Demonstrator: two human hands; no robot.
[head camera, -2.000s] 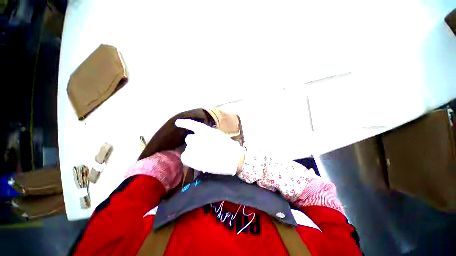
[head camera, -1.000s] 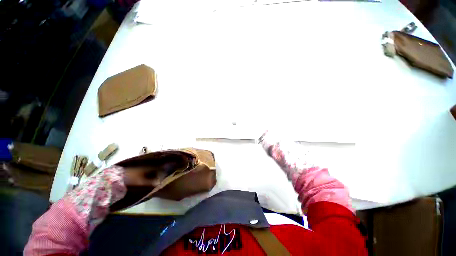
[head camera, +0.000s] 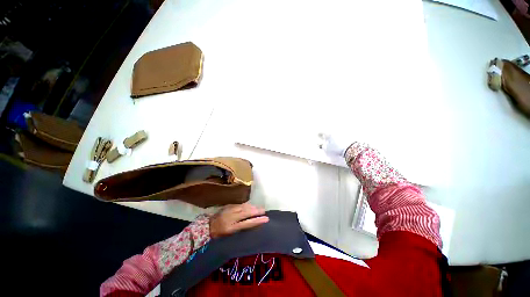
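Observation:
A brown bag body (head camera: 197, 192) lies open at the table's near edge, its dark lining showing and its mouth facing up. My left hand (head camera: 238, 220) is bare and lies just below the bag's near side, fingers together over the apron's top edge, with nothing seen in it. My right hand (head camera: 332, 146), in a white glove, reaches forward over white paper (head camera: 285, 122) at the middle of the table. The glove blends with the white, so its fingers and any hold are unclear.
Another brown bag body (head camera: 167, 69) lies flat at the far left. Folded beige straps (head camera: 99, 155) lie at the left edge. A brown bag (head camera: 517, 84) with a strap bundle is at the far right. Brown bags (head camera: 55, 132) sit beyond the table's left side. A paper stack (head camera: 365, 216) is near my right forearm.
My left hand has come out of the bag and moved right to its near side. The bag stays open. My right hand remains forward over the white paper.

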